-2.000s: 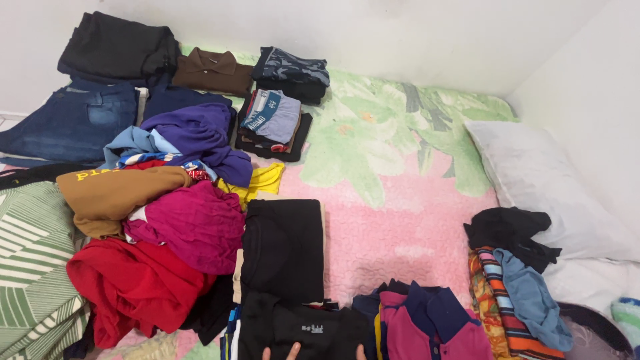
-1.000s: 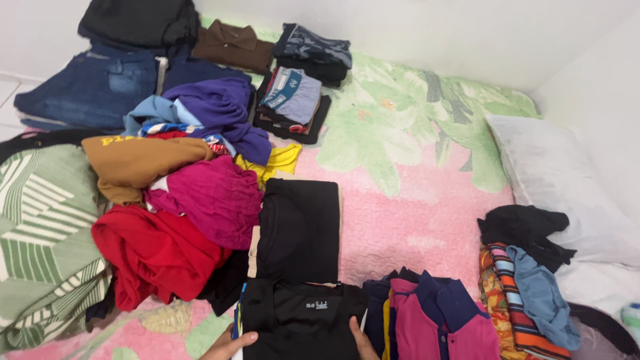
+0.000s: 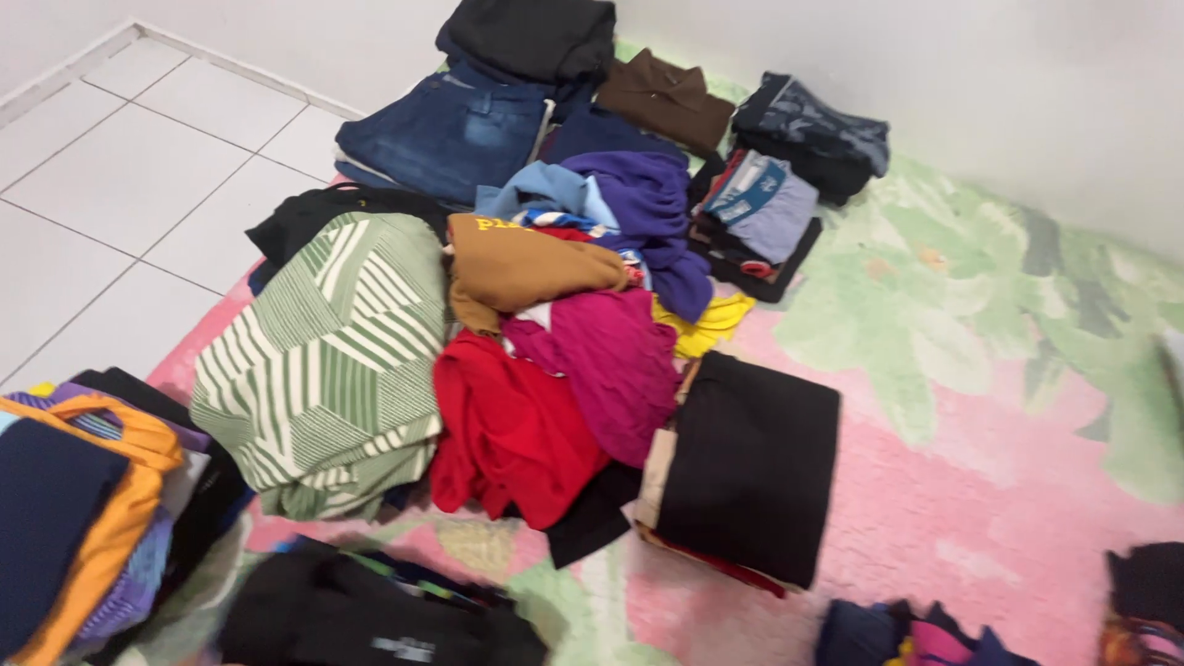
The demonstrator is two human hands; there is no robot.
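Neither of my hands shows at this moment. A black garment with a small white print [image 3: 398, 610] lies at the bottom edge, its near part cut off. Folded black garments [image 3: 754, 472] form a neat stack right of the loose heap. That heap holds a red garment [image 3: 509, 425], a magenta one [image 3: 610, 361], a brown one with yellow lettering [image 3: 536, 268], a purple one [image 3: 647, 213] and a green-and-white patterned cloth [image 3: 342, 370]. Folded blue jeans [image 3: 453, 129] rest behind it.
A brown collared shirt [image 3: 661, 97], camouflage-patterned clothing [image 3: 814, 125] and grey-blue underwear [image 3: 763, 203] lie stacked near the wall. At the left is a pile with an orange garment [image 3: 120, 518]. White floor tiles [image 3: 139, 185] border the pink-and-green floral bedding [image 3: 980, 444].
The view has swung left, bringing the left pile and floor tiles into sight. My hands, at the black printed garment one second ago, are out of the picture.
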